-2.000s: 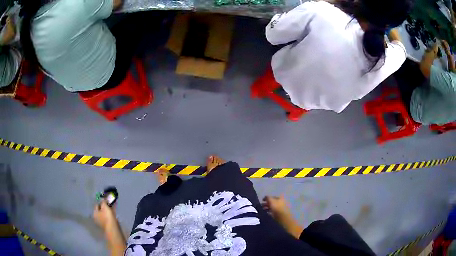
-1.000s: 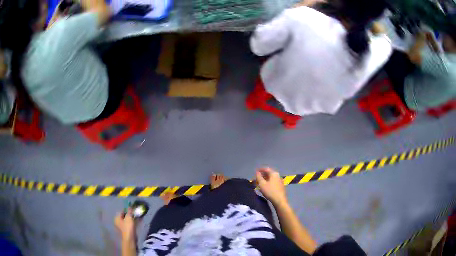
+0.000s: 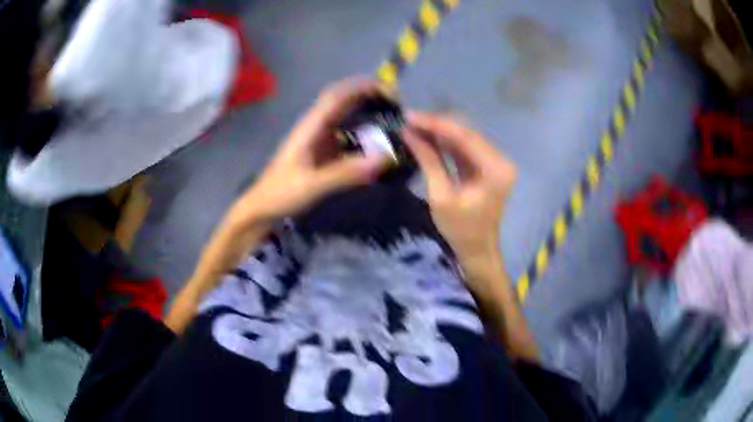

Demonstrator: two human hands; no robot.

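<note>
A round black housing [image 3: 396,124] with a silver-white battery [image 3: 374,142] in its middle is held up in front of my chest. My left hand [image 3: 318,152] grips it from the left, thumb at its near edge. My right hand [image 3: 466,165] is at its right edge, fingers bent close to the rim. Motion blur hides whether the right fingertips touch the housing or hold anything small. Details inside the housing are too blurred to tell.
A person in white [image 3: 132,99] is at the upper left, beside a red stool [image 3: 248,74]. Yellow-black tape [image 3: 593,171] crosses the grey floor [image 3: 471,74]. More red stools [image 3: 660,222] and another person's pink clothing [image 3: 718,272] are at the right. A blue-edged tray [image 3: 11,276] shows at the far left.
The view has turned, so the seated people now appear at the left and right. My left hand has raised the housing to the middle, and my right hand has come up to it.
</note>
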